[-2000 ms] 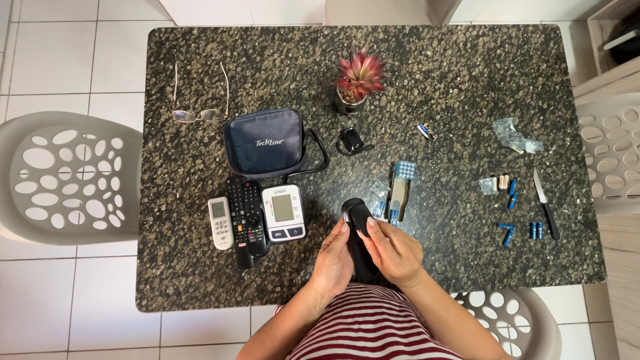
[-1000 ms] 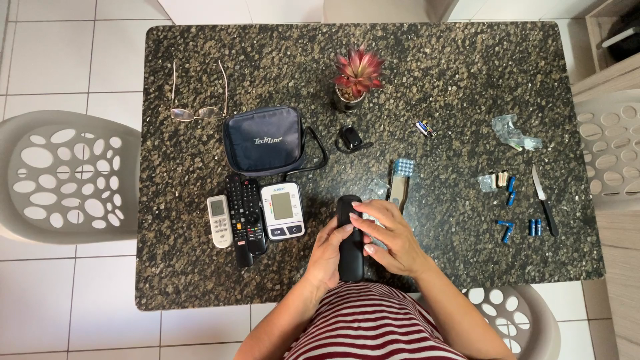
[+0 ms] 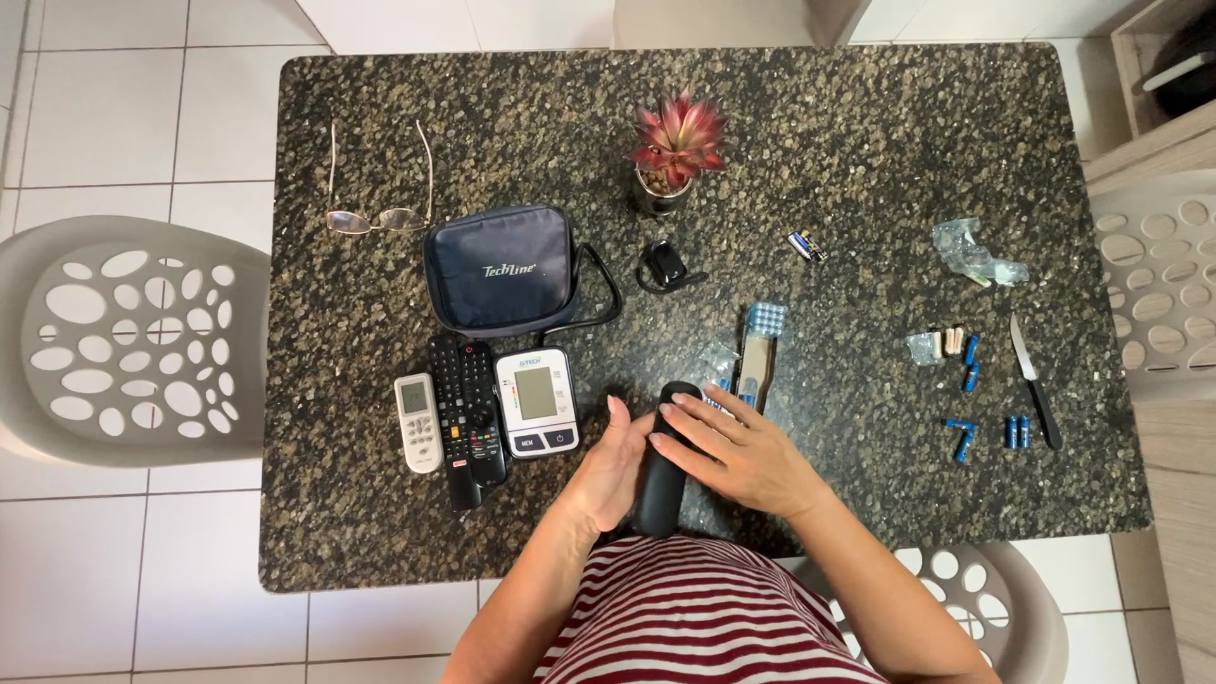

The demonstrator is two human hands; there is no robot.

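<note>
A black elongated case or device [image 3: 662,489] lies near the table's front edge between my hands. My left hand [image 3: 613,470] rests along its left side, thumb up. The fingers of my right hand [image 3: 736,451] lie across its upper part from the right. Just beyond my right hand are an opened battery pack [image 3: 758,356] and clear plastic, partly hidden by my fingers. Left of my hands stand a white blood pressure monitor [image 3: 537,399], black remote controls [image 3: 461,427] and a white remote control [image 3: 418,423], side by side.
On the granite table [image 3: 836,123] are a zipped dark blue pouch [image 3: 501,271], glasses [image 3: 380,220], a potted red succulent [image 3: 676,142], a small black device [image 3: 665,264], several batteries [image 3: 1016,432], plastic wrapping [image 3: 969,252] and a knife [image 3: 1035,385] at the right. Chairs stand around it.
My right hand's fingers have spread and now lie flatter across the upper part of the black object. My left hand has opened, with its thumb away from the object.
</note>
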